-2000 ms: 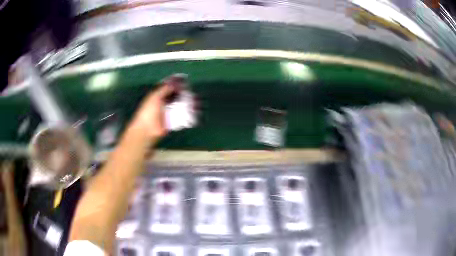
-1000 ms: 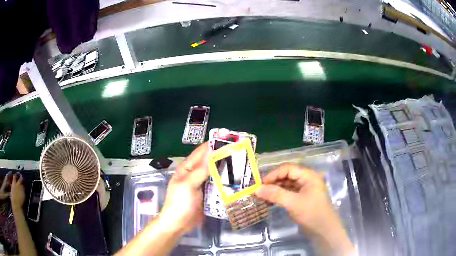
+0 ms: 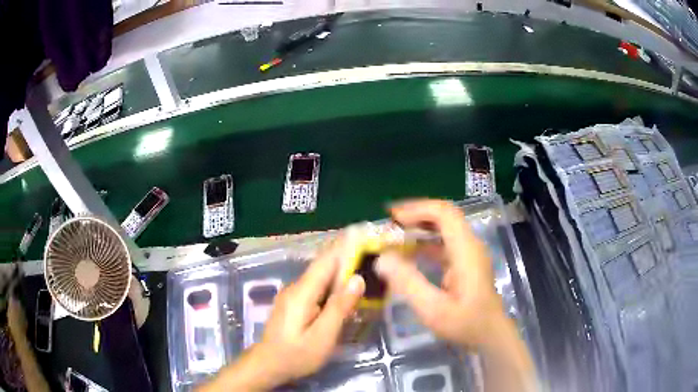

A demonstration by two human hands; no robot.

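Note:
A phone with a yellow-edged front housing (image 3: 372, 276) is between my two hands above the blister tray, blurred by motion; its dark window shows. My left hand (image 3: 310, 314) holds it from the left, thumb on its face. My right hand (image 3: 451, 287) is at its right side, with fingers at the top and over its face. The lower part of the phone is blurred and partly hidden. The clear blister tray (image 3: 177, 325) lies below, with white back housings (image 3: 202, 325) in some pockets.
Phone half-assemblies (image 3: 301, 184) lie on the green belt (image 3: 367, 130), one farther right (image 3: 480, 170). A desk fan (image 3: 88, 268) stands at the left. Front-housing trays under a whitish sheet (image 3: 612, 230) are stacked at the right. Another person's arm (image 3: 23, 344) shows at the lower left.
The yellow-edged housing, tilted and apart at its lower end before, is now pressed close between both hands. My right hand has moved up and over it. The view has shifted slightly.

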